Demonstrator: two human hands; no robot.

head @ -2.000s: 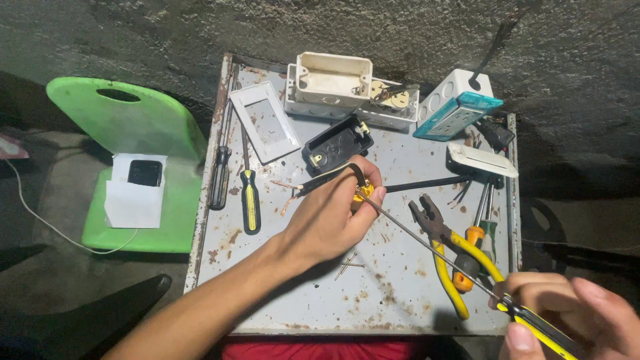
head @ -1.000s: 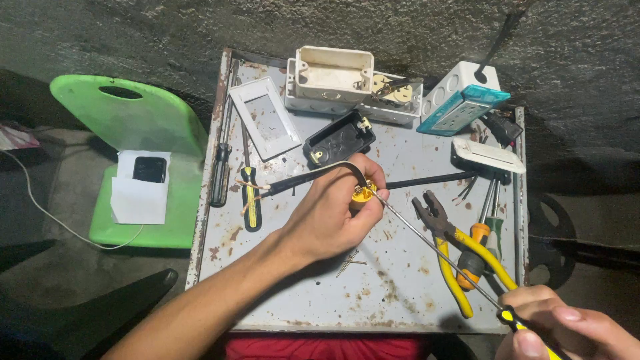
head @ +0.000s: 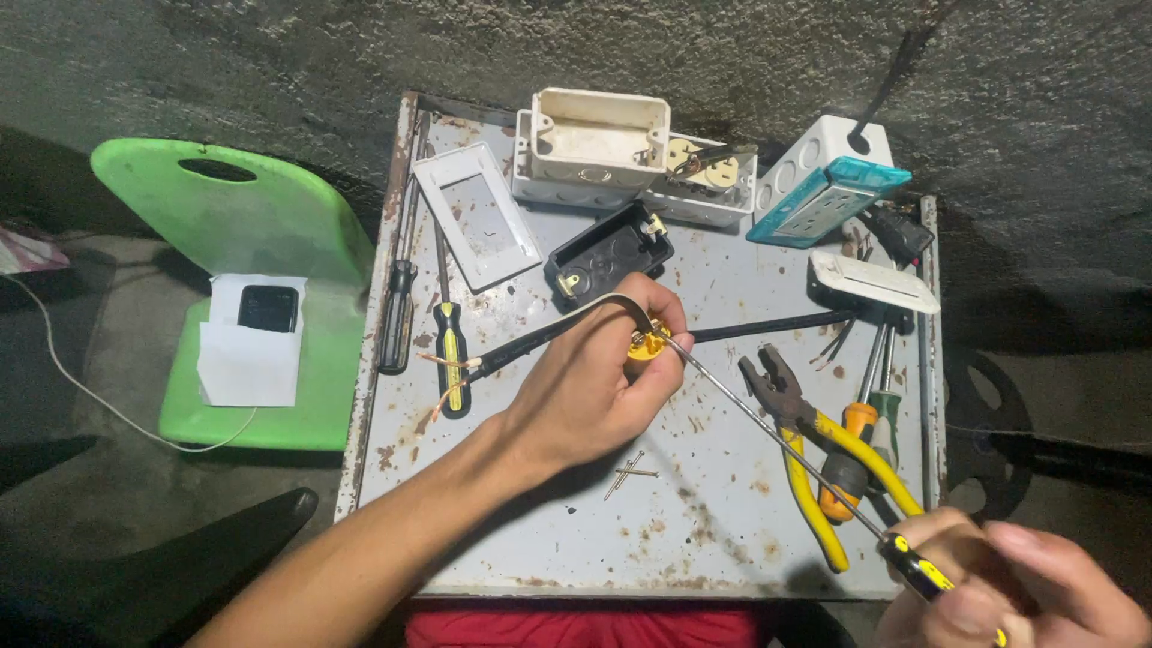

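My left hand (head: pixel 603 387) pinches a small yellow electrical fitting (head: pixel 650 342) with metal terminals, above the middle of the metal table. A black cable (head: pixel 540 337) loops over that hand, its bare copper ends (head: pixel 447 387) fanned out at the left. At the lower right my right hand (head: pixel 1017 576) grips the black and yellow handle of a long screwdriver (head: pixel 774 436). The screwdriver's tip meets the yellow fitting, though my fingers partly hide the contact. Several loose screws (head: pixel 630 474) lie on the table below my left hand.
Yellow-handled pliers (head: pixel 810 441) and an orange-handled screwdriver (head: pixel 849 459) lie at the right. Behind are a black box (head: pixel 607 256), a white cover frame (head: pixel 477 216), white boxes (head: pixel 598 135) and a teal-fronted outlet box (head: pixel 823 193). Two screwdrivers lie left, near a green chair (head: pixel 261 225).
The looped cable stands higher over my left hand than two seconds ago. My right hand has shifted its fingers on the screwdriver handle, while the tip stays at the yellow fitting.
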